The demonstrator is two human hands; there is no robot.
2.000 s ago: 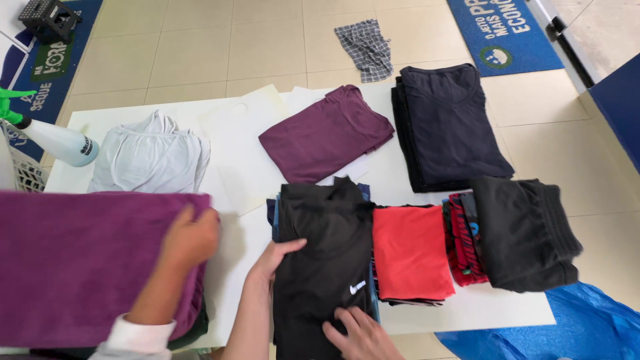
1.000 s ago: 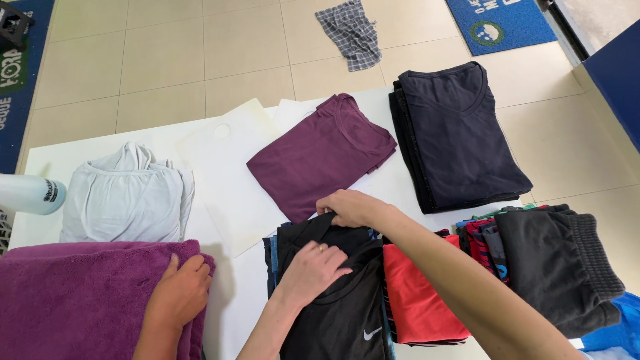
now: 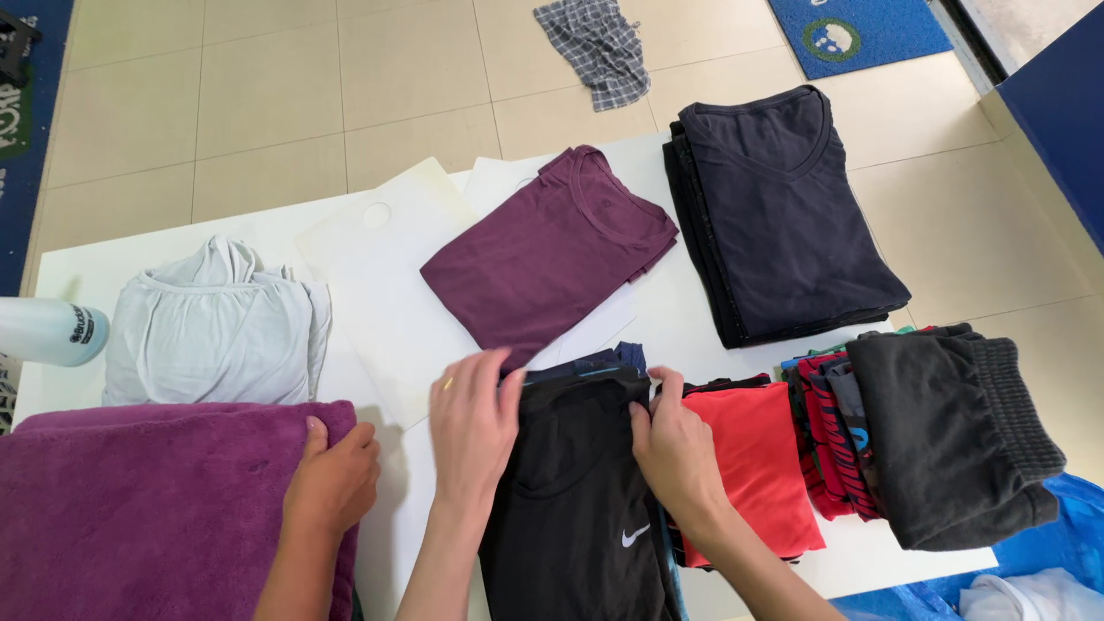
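A folded black T-shirt with a white Nike swoosh (image 3: 573, 509) lies on top of a stack of folded clothes. My left hand (image 3: 473, 423), with a ring on one finger, holds the upper left edge of this shirt near the shoulder. Opposite it, my right hand (image 3: 681, 440) pinches the upper right edge between thumb and fingers. Dark blue cloth (image 3: 625, 354) shows just beyond the collar. Above the stack is a folded maroon T-shirt (image 3: 552, 250), and a red folded garment (image 3: 759, 466) sits close to my right hand.
At left, another person's hand (image 3: 335, 470) rests on a folded purple fleece (image 3: 155, 509). Around the white table (image 3: 207, 226) are pale folded cloth (image 3: 216, 332), a bottle (image 3: 52, 332), navy T-shirts (image 3: 776, 224), dark grey trousers (image 3: 940, 440) and paper sheets (image 3: 397, 224). A checked cloth (image 3: 599, 52) lies on the floor.
My right hand has moved from the shirt's collar area to its upper right edge. My left hand has shifted from the front of the shirt to its upper left edge.
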